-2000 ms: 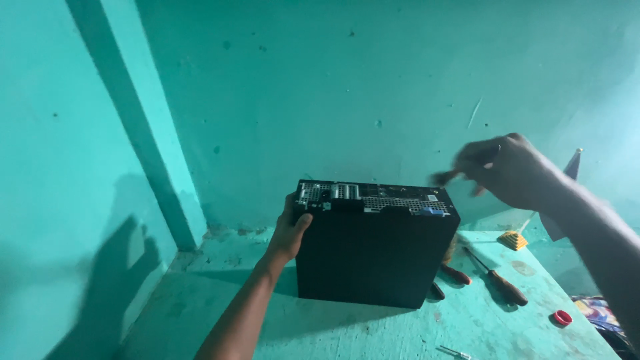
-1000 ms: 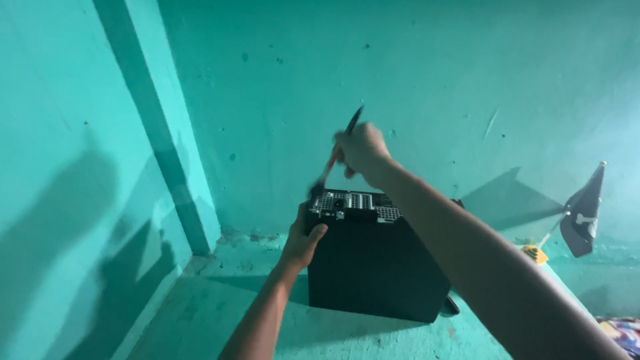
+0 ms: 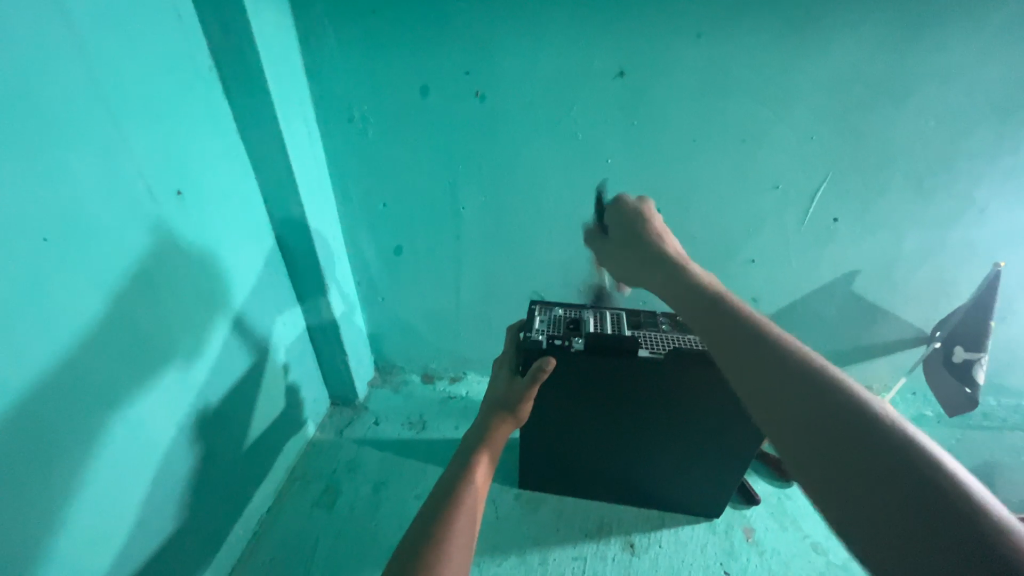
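Observation:
A black desktop computer case (image 3: 628, 432) stands on a painted surface, its metal panel with grilles and ports facing up. My left hand (image 3: 516, 384) grips the case's upper left corner, thumb on the broad side and fingers behind the edge. Above the panel, my right hand (image 3: 636, 240) is closed around a brush (image 3: 601, 206) with a dark handle end. Its blurred dark bristles point down at the panel near the slot covers; whether they touch it I cannot tell. My right forearm hides the panel's right end.
Dark handles of tools (image 3: 748, 492) lie by the case's lower right. A small black flag (image 3: 962, 352) on a thin stick stands at the right. The teal wall (image 3: 496, 160) rises behind the case, with a column (image 3: 300, 200) at the left.
My right hand, off to the case's right two seconds ago, was over the panel's left end one second ago and is now slightly farther right. My left hand keeps its hold on the corner.

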